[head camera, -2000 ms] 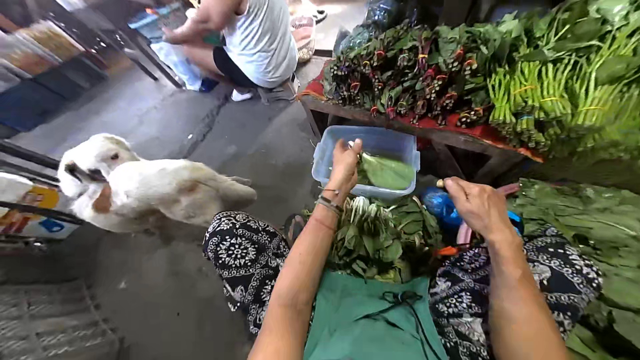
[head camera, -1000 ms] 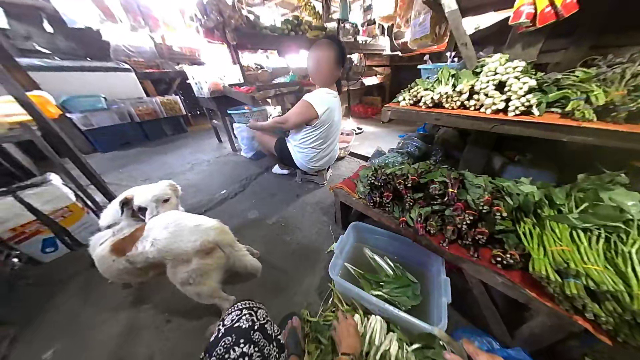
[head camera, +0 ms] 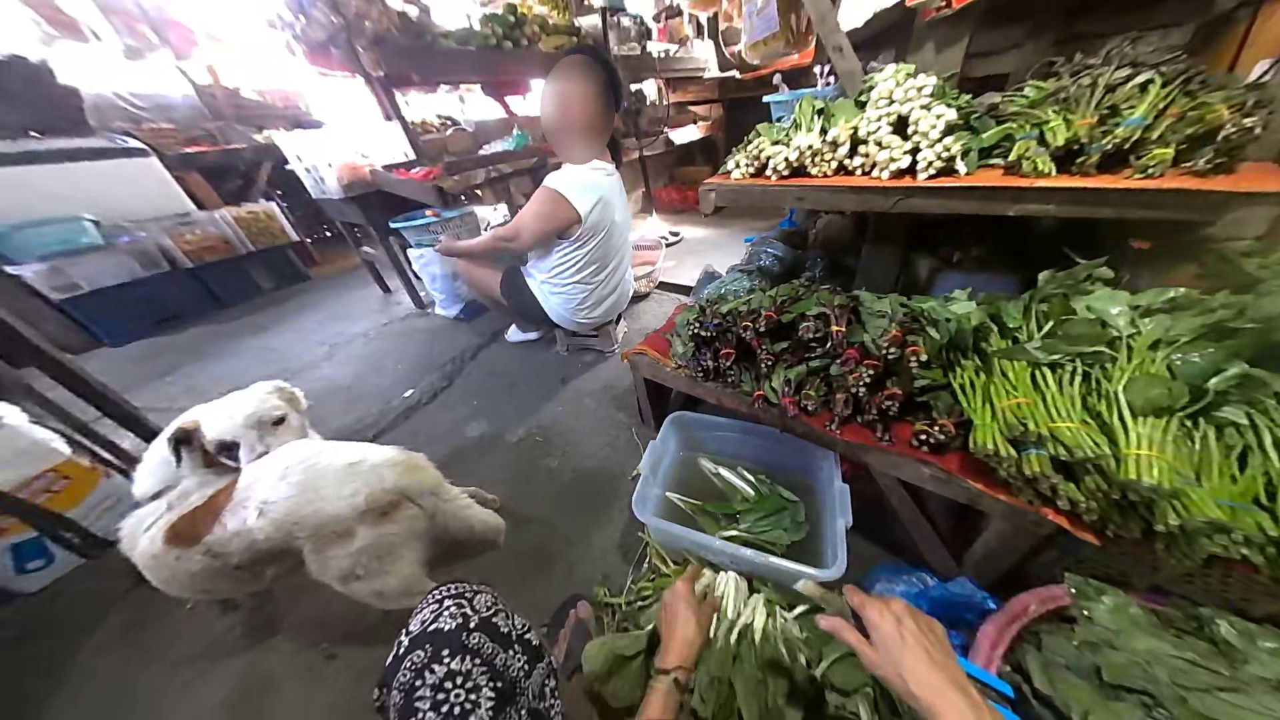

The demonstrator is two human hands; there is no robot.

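My left hand (head camera: 684,620) rests at the white stems of a pile of leafy greens (head camera: 752,650) in front of me; whether its fingers grip any is hard to tell. To the right of the pile, my right hand (head camera: 895,640) has a small pale, blunt-ended object (head camera: 822,597) at its thumb and fingers, perhaps a handle. Just beyond both hands stands a translucent plastic tub (head camera: 650,500) holding water. A few leafy greens with white stems (head camera: 755,510) lie in the tub.
A white and brown dog (head camera: 330,510) stands at the left. Beyond it a person (head camera: 585,220) sits on a low stool. Wooden shelves (head camera: 960,190) with bundled vegetables (head camera: 1080,400) line the right, close to the tub. A blue plastic bag (head camera: 930,595) lies by my right hand.
My left hand, over the tub with a leafy green two seconds ago, is now at the pile in front of it. Greens lie loose in the tub. The view has tilted up.
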